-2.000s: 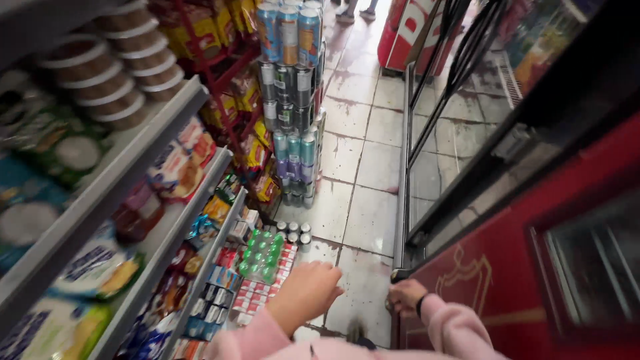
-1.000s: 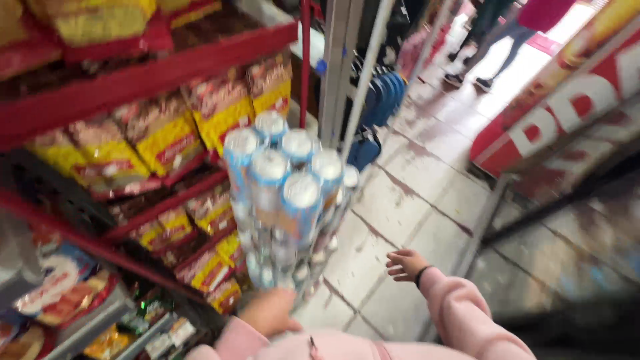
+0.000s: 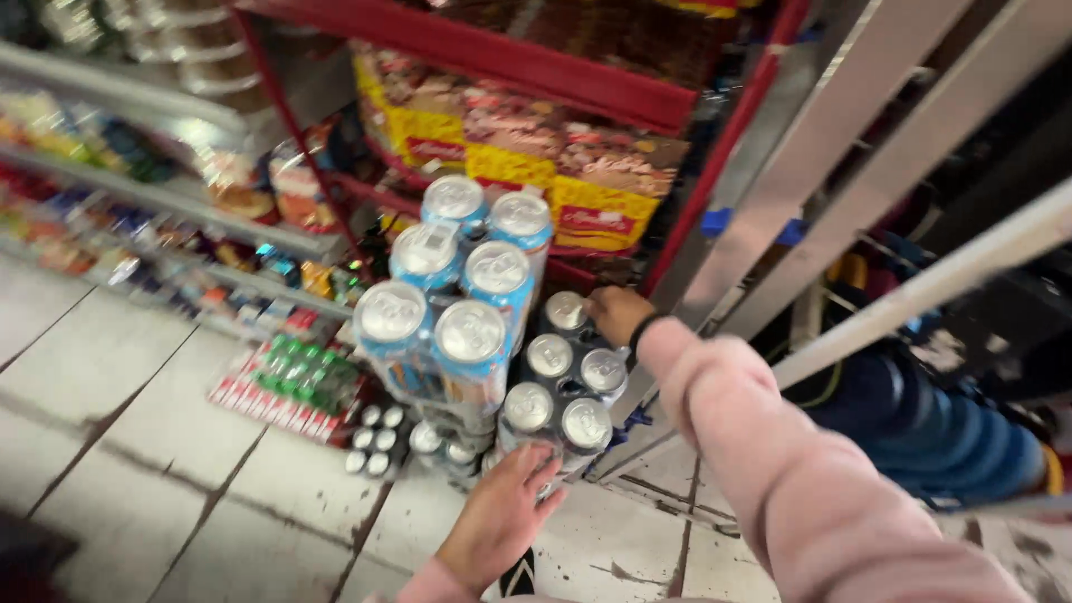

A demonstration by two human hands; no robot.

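Note:
A pack of dark drink cans (image 3: pixel 550 356) with silver lids stands on a stack beside the red rack. My right hand (image 3: pixel 618 314), with a black band at the wrist, reaches to the far end of this pack and touches it; its fingertips are partly hidden. At the near end, my left hand (image 3: pixel 509 508) has its fingers spread against the side of the nearest cans. Just left of them rises a taller stack topped by a pack of light-blue cans (image 3: pixel 469 332). Lower down on the left are small dark cans (image 3: pixel 378 441) and green bottles (image 3: pixel 303 368).
Behind the cans, a red metal rack (image 3: pixel 536 63) holds yellow and brown food bags (image 3: pixel 599 197). Metal door frames (image 3: pixel 816 167) stand at the right, with blue stacked items (image 3: pixel 946 431) beyond. Shelves of packaged goods (image 3: pixel 193 201) run along the left above the tiled floor (image 3: pixel 276 502).
Both hands have moved to the pack of dark cans, one at each end; a second ago the right hand was over the floor, right of the light-blue cans. The view has turned.

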